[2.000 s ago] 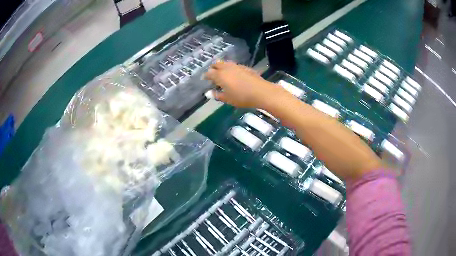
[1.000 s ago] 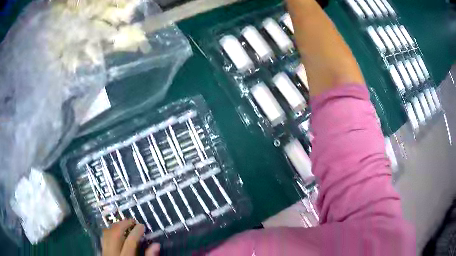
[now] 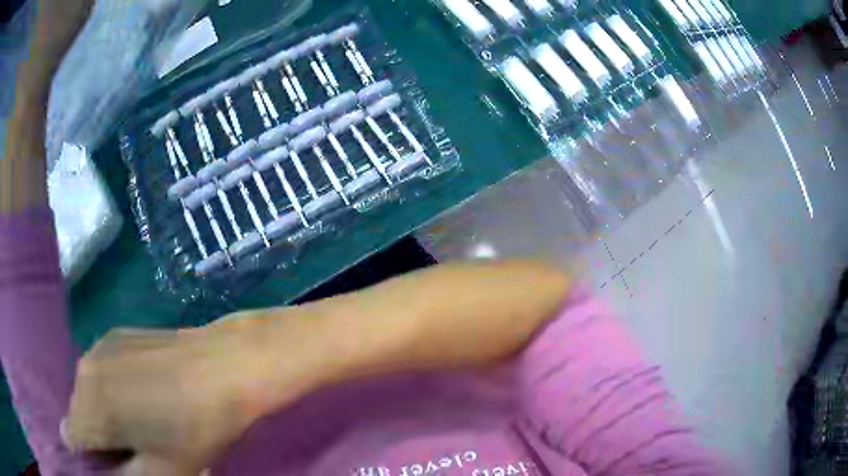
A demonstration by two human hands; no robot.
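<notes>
A clear parts tray (image 3: 437, 160) lies on the green top, holding two rows of thin silvery rods with grey-white ends. My right hand (image 3: 139, 400) is at the lower left, below the tray, blurred, with its fingers curled down; whether it holds anything cannot be told. My right forearm crosses the bottom of the view. My left forearm runs up the far left edge, and its hand is beyond the picture. A stack of white pieces (image 3: 84, 214) is beside my left forearm, left of the tray.
A clear tray of plump white cylinders (image 3: 530, 87) is at the upper right, overhanging the table edge. A second tray with narrower white pieces (image 3: 725, 60) is beyond it. A cloudy poly bag (image 3: 112, 84) and white slip (image 3: 189, 46) are at upper left. Pale floor shows at right.
The view has tilted down. My right hand has come back from the upper right to the lower left. My left hand has left the parts tray's lower edge, and that arm now reaches up the left side.
</notes>
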